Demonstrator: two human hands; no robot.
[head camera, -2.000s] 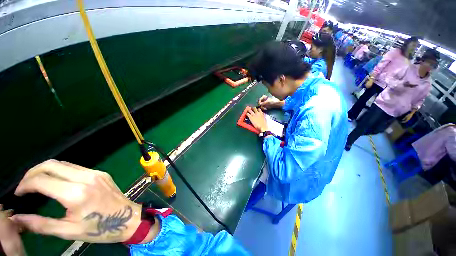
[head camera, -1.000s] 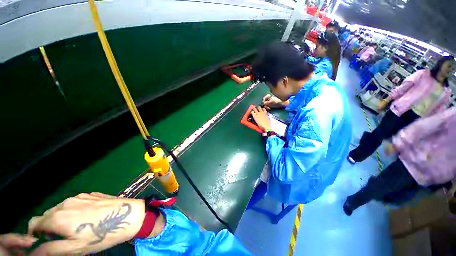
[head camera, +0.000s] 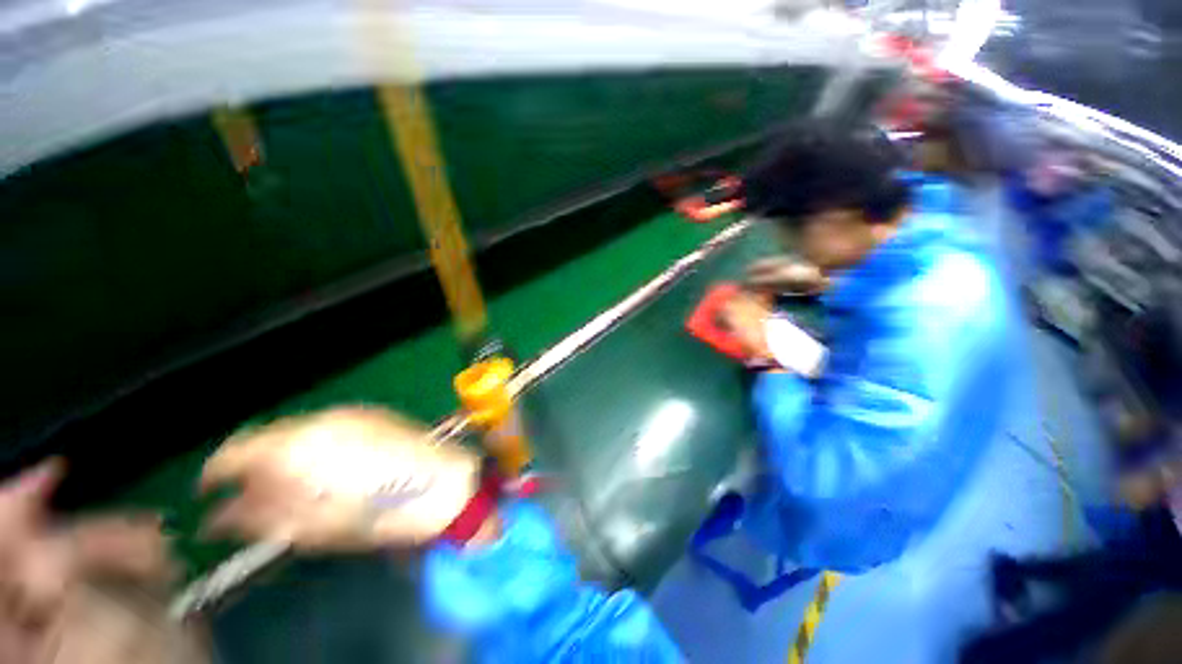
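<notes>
The frame is strongly blurred. My right hand (head camera: 344, 477), with a red band at its wrist, is over the bench edge at lower left. Its fingers look loosely apart and no object shows in it. My left hand (head camera: 84, 571) is at the lower left corner, cut off by the picture's edge, fingers apart, with nothing seen in it. The yellow-orange electric screwdriver (head camera: 489, 396) hangs upright just behind my right wrist, which hides its lower part; neither hand grips it.
A worker in a blue smock (head camera: 894, 389) sits ahead on the right, hands on a red-framed unit (head camera: 721, 322). Another red frame (head camera: 706, 197) lies on the green belt (head camera: 583, 279). A worn rail (head camera: 622, 311) edges the dark green bench (head camera: 609, 441). A yellow line (head camera: 441, 221) rises from the screwdriver.
The view has swung, so the scene sits further right. My right hand is higher in the picture and more of my left hand shows. The walking people in pink are no longer clearly seen.
</notes>
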